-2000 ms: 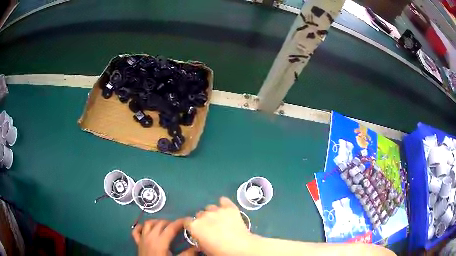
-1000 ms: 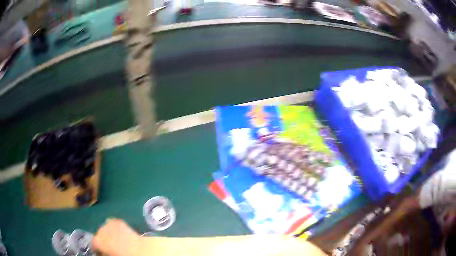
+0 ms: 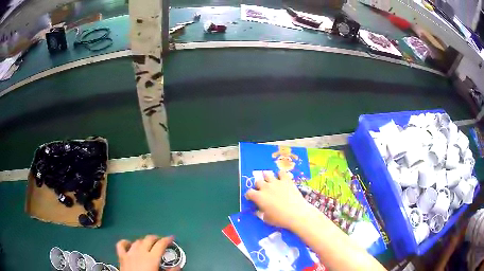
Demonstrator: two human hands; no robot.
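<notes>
My left hand (image 3: 142,255) is at the bottom edge, its fingers and thumb around the left side of a white cup-shaped housing (image 3: 176,256) standing open end up. Several more white housings (image 3: 80,261) stand in a row to its left, partly cut off by the picture's edge. My right hand (image 3: 278,200) is over the left part of the printed blue and green sheets (image 3: 331,165), at the near end of rows of small motors (image 3: 331,209). Its fingers point left and hide what is under them; whether it holds a motor cannot be told.
A low cardboard tray (image 3: 50,207) of small black parts (image 3: 69,166) stands at left. A blue crate (image 3: 371,169) heaped with white housings (image 3: 424,159) stands at right. A chipped white post (image 3: 150,90) rises at the bench's back edge, before the dark green conveyor (image 3: 255,100). A person's sleeve shows at lower right.
The view has swung right. My right hand has left the housings and moved over the sheets with the motors. My left hand is now at the rightmost housing.
</notes>
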